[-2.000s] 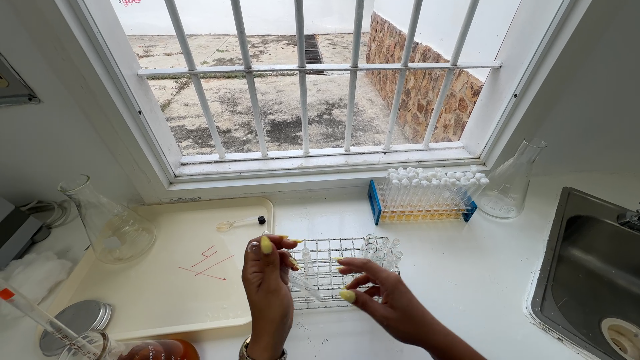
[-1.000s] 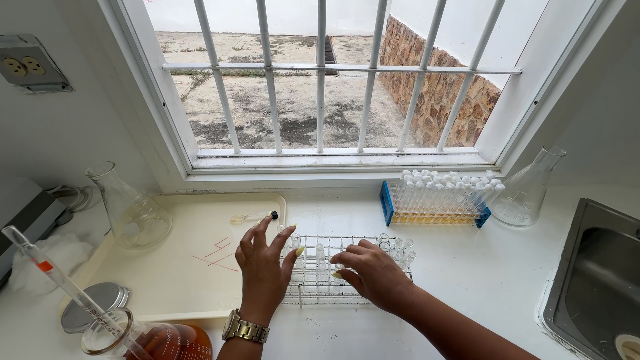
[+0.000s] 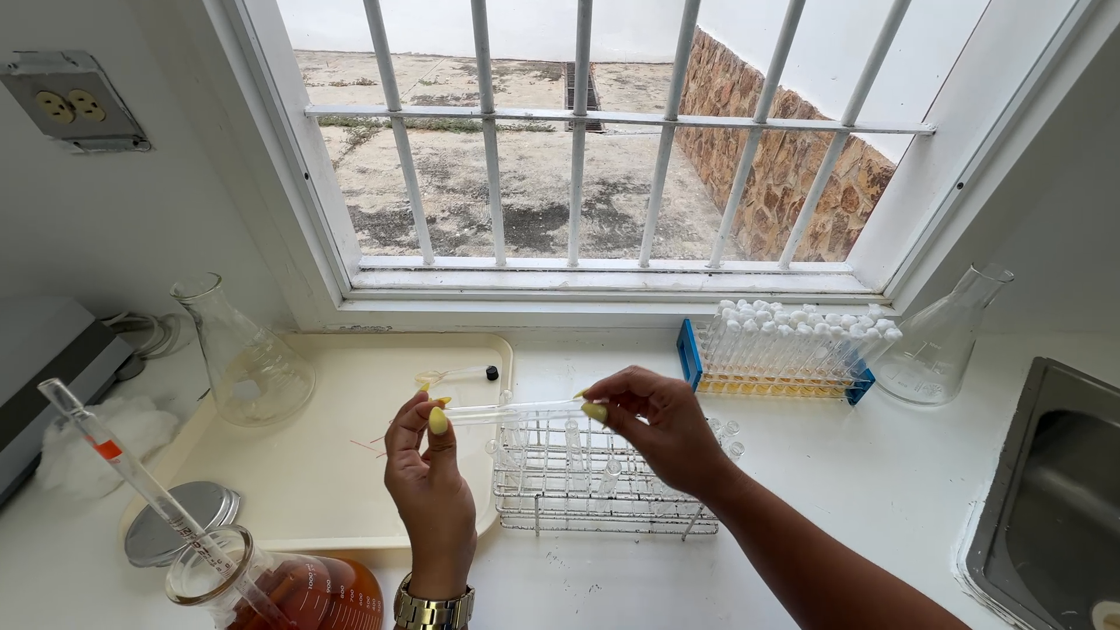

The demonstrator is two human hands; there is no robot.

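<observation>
A clear glass test tube (image 3: 512, 409) is held nearly level above the left part of a white wire rack (image 3: 604, 525). The fingertips of my left hand (image 3: 430, 486) grip its left end, and those of my right hand (image 3: 658, 424) pinch its right end. Upright glass tubes stand in the wire rack, among them one near its middle (image 3: 610, 477). Beyond my right hand, a blue-ended rack (image 3: 689, 354) holds many cotton-plugged tubes (image 3: 779, 337) with amber liquid at their bottoms.
A cream tray (image 3: 350, 516) carries an empty Erlenmeyer flask (image 3: 249, 367), a metal lid (image 3: 179, 521) and a black-capped item (image 3: 492, 373). Front left, a flask of amber liquid (image 3: 306, 586) holds a pipette (image 3: 140, 481). Cotton (image 3: 109, 442) lies far left. Another flask (image 3: 941, 337) and a sink (image 3: 1050, 490) are at right.
One second ago both hands were down at the wire rack; now they are raised over it with a tube stretched between them.
</observation>
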